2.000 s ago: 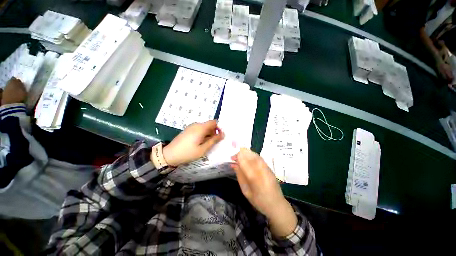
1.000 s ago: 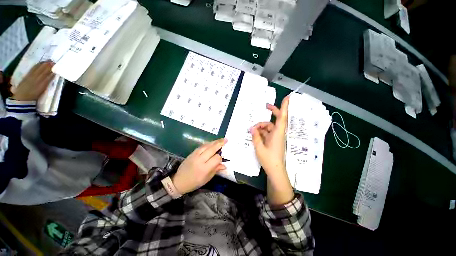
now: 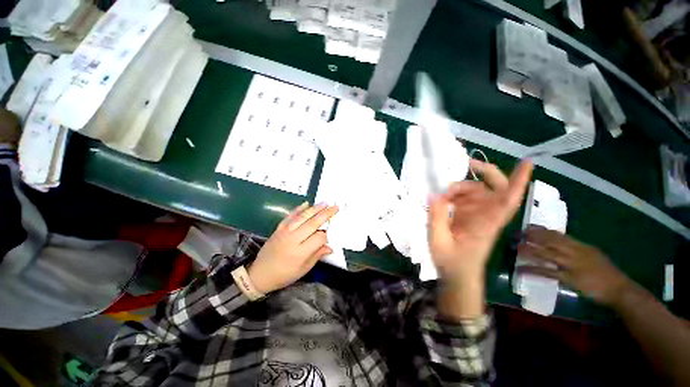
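Observation:
A stack of flat white cartons (image 3: 352,181) lies before me, its upper cards askew. My left hand (image 3: 296,246) is at its lower left, fingertips on the cards. A small white edge shows below the fingers; whether the hand grips it is hidden. My right hand (image 3: 477,219) is raised over the right-hand carton stack (image 3: 412,166), fingers spread. A blurred white flat carton (image 3: 430,128) stands up from near its thumb; I cannot tell if it is gripped. A printed label sheet (image 3: 276,136) lies left of the middle stack.
Thick carton piles (image 3: 144,91) stand at left. A metal post (image 3: 397,57) rises from the pale rail (image 3: 484,138). Erected cartons (image 3: 545,68) are across the rail. Another person's hand (image 3: 575,261) is on the far-right stack (image 3: 537,291). A rubber band (image 3: 478,156) is partly hidden.
My right hand has moved right and opened its fingers wider. A blurred carton now shows upright beside it, and the middle cards are more askew. Another person's hand has come in at right.

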